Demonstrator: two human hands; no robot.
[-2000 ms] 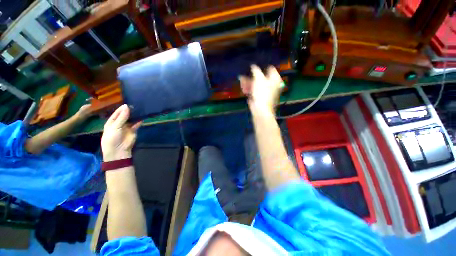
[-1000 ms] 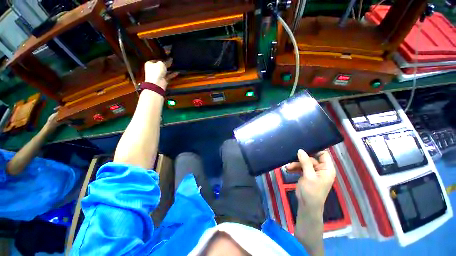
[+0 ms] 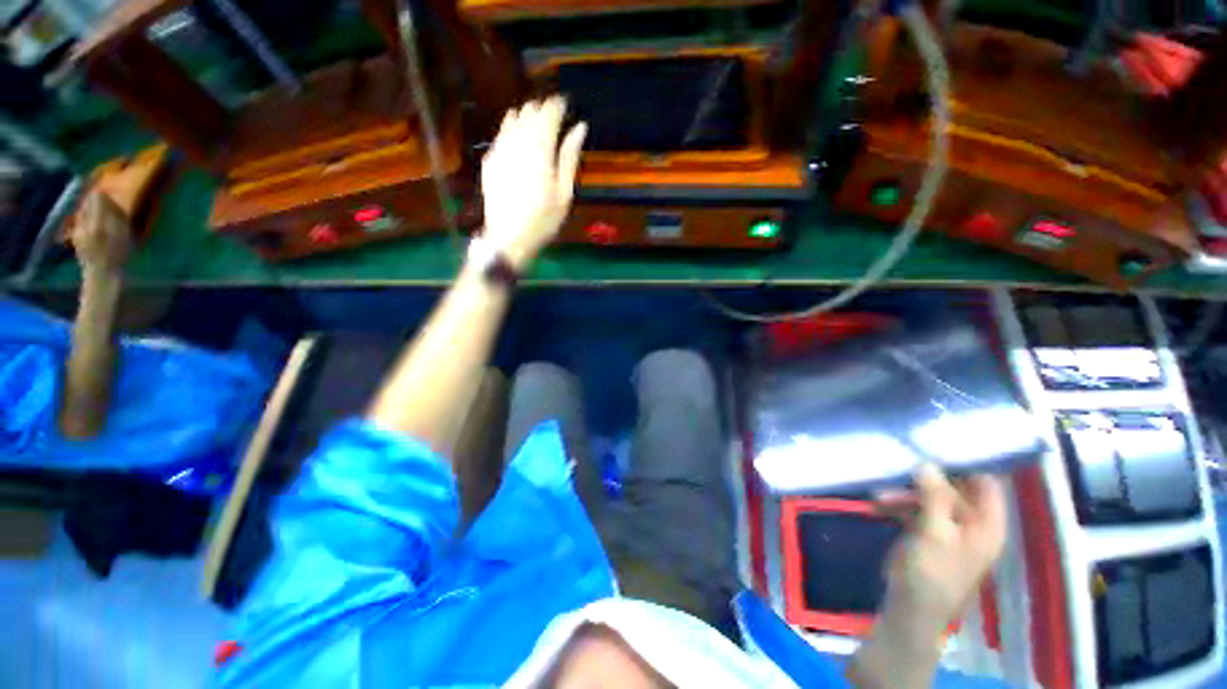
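Note:
My right hand (image 3: pixel 942 545) is blurred and holds a glossy tablet assembly (image 3: pixel 895 411) by its near edge, over the red-lined foam tray (image 3: pixel 794 572). Bright reflections cross its face. My left hand (image 3: pixel 529 175) is open, fingers spread, at the left front of the middle press (image 3: pixel 700 222). A dark tablet assembly (image 3: pixel 653 105) lies flat in that press. Whether the left fingertips touch the press cannot be told. A green light shows at the right of the press's front panel.
Other presses stand left (image 3: pixel 330 175) and right (image 3: pixel 1023 175). A pale hose (image 3: pixel 928 175) loops before the right one. A white foam tray (image 3: pixel 1063 538) with tablets stands at the right. A carton (image 3: pixel 263 464) is by my left knee. A co-worker's arm (image 3: pixel 92 323) is at far left.
The tablet in my right hand has moved right and down over the red-lined tray. My left hand stays by the middle press, its fingers now spread. The whole view has shifted.

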